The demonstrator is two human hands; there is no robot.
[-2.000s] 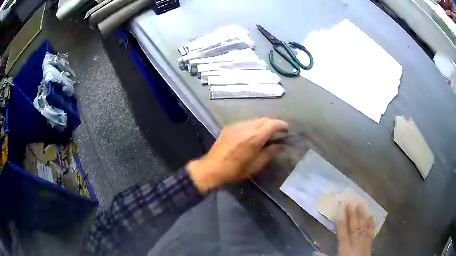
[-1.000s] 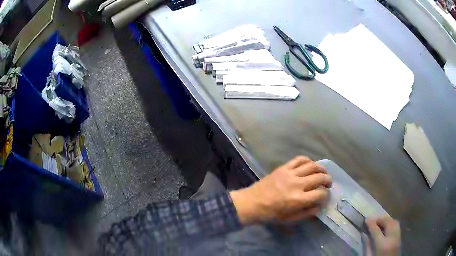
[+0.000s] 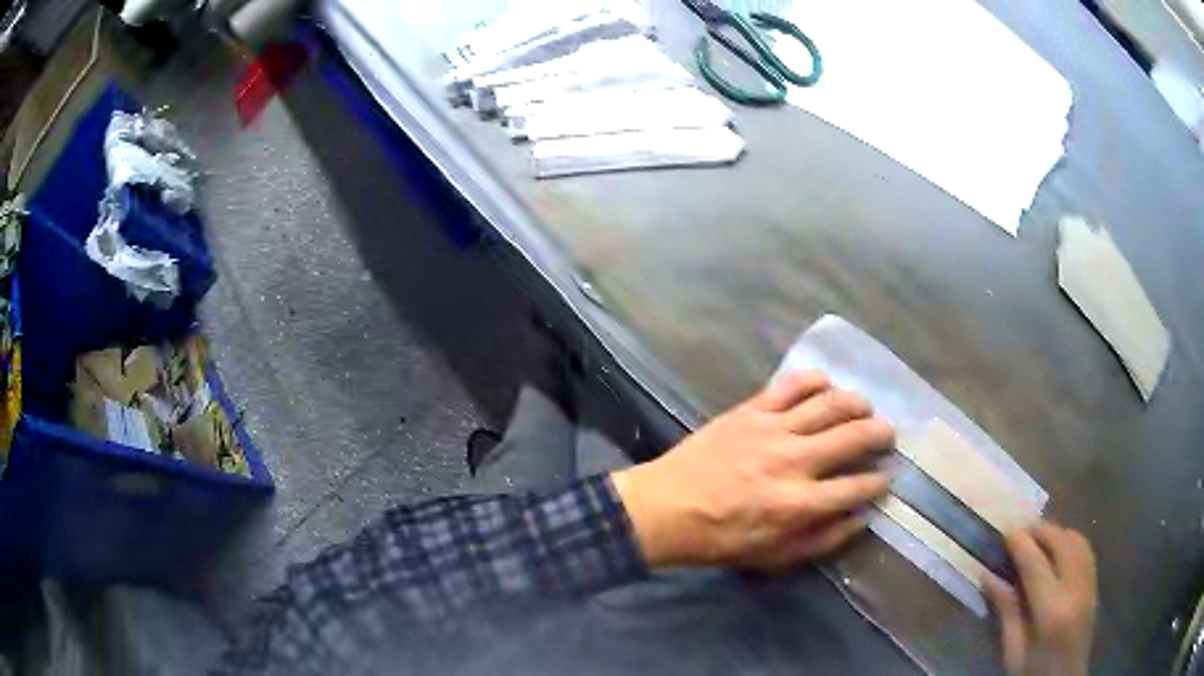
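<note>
A pale white-grey fabric piece (image 3: 838, 350) lies at an angle near the table's front edge. A beige piece (image 3: 970, 473) lies on it. A narrow grey metal template (image 3: 944, 502) lies along the beige piece, which shows on both sides of it. My left hand (image 3: 779, 475) presses on the template's upper-left end, fingers bent over it and hiding that end. My right hand (image 3: 1050, 588), partly blurred, pinches the lower-right end of the template.
Finished white strips (image 3: 640, 148) lie fanned near the table's left edge. Green-handled scissors (image 3: 746, 60), a large white sheet (image 3: 951, 119) and beige stock (image 3: 1112, 310) lie beyond. Blue bins (image 3: 145, 469) stand on the floor at left.
My left hand has moved right onto the fabric. The metal template now lies straight along the beige piece, with my right hand at its end. The view has shifted, so the table items appear higher.
</note>
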